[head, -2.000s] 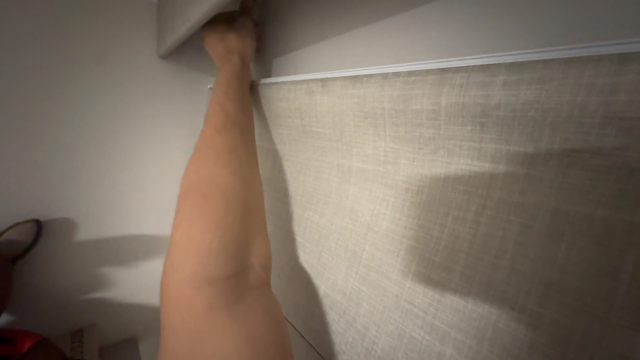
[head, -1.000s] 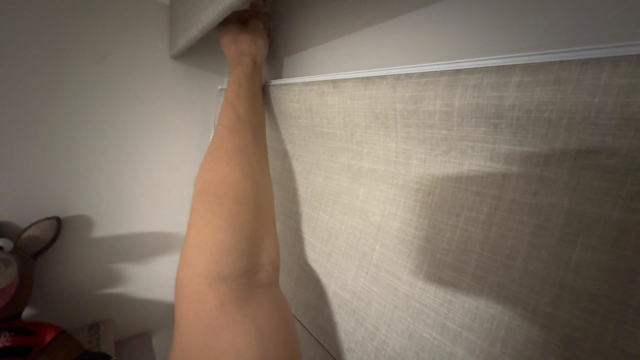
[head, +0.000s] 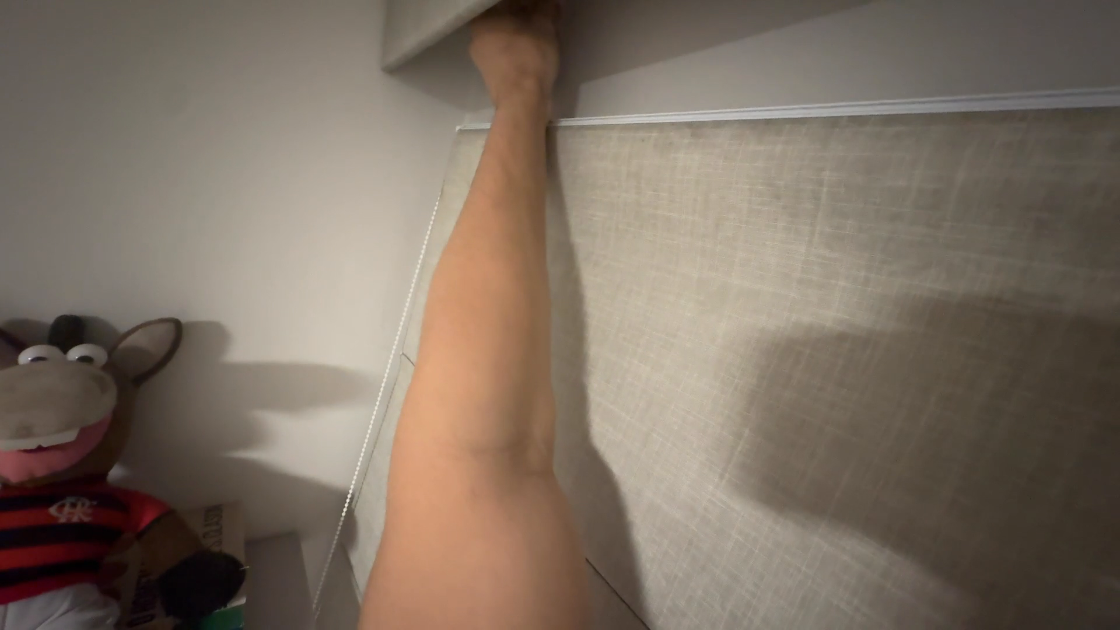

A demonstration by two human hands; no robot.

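My left arm reaches up through the middle of the view, the inside of its elbow showing. My left hand (head: 516, 52) is at the top edge, beside the lower edge of a pale box-like cover (head: 429, 31). Its fingers are dark and partly cut off, so what they touch or hold cannot be told. Below the hand, a beige woven-fabric window blind (head: 787, 236) hangs under a white rail (head: 744, 114). A white bead chain (head: 385, 376) slants down to the left of my arm. My right hand is out of view.
At the lower left, a plush animal (head: 61, 446) with big eyes and a red-and-black striped shirt sits against the pale wall (head: 236, 175). Behind its arm stands a box or book (head: 223, 525) bearing writing. Shadows fall across the blind and wall.
The view has shifted left, bringing the plush animal and bead chain more fully into sight. My left hand stays up by the cover.
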